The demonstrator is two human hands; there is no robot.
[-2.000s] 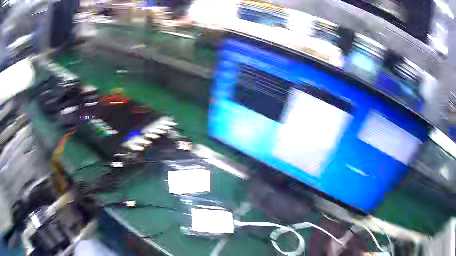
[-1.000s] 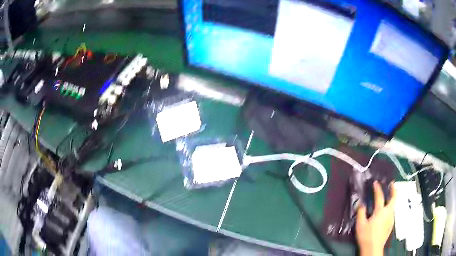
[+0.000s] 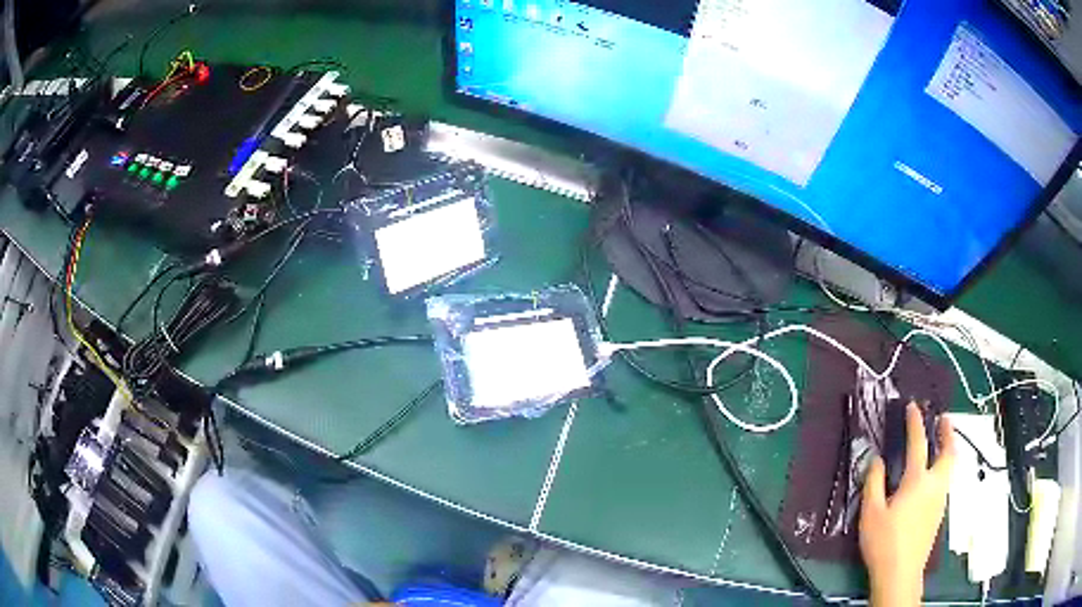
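Observation:
My right hand (image 3: 908,510) rests over the black mouse (image 3: 898,439) on the dark maroon mat (image 3: 821,474) at the right. My left hand is not in view. Two display units in clear film lie on the green bench with lit white screens: the nearer one (image 3: 524,362) has the white USB cable (image 3: 682,344) at its right side and a black cable reaching its left side; the farther one (image 3: 430,244) lies behind and to its left. The monitor (image 3: 759,107) shows a blue desktop with white windows.
The black test box (image 3: 178,160) with green buttons and white connectors is at the upper left. A black cable coil (image 3: 190,326) lies before it. A foam tray (image 3: 178,474) of black units is at lower left. White adapters (image 3: 979,498) and a black power strip (image 3: 1023,415) lie far right.
The view has swung down and to the right and become sharper. My right hand, out of view two seconds ago, was on the mouse one second ago and remains there.

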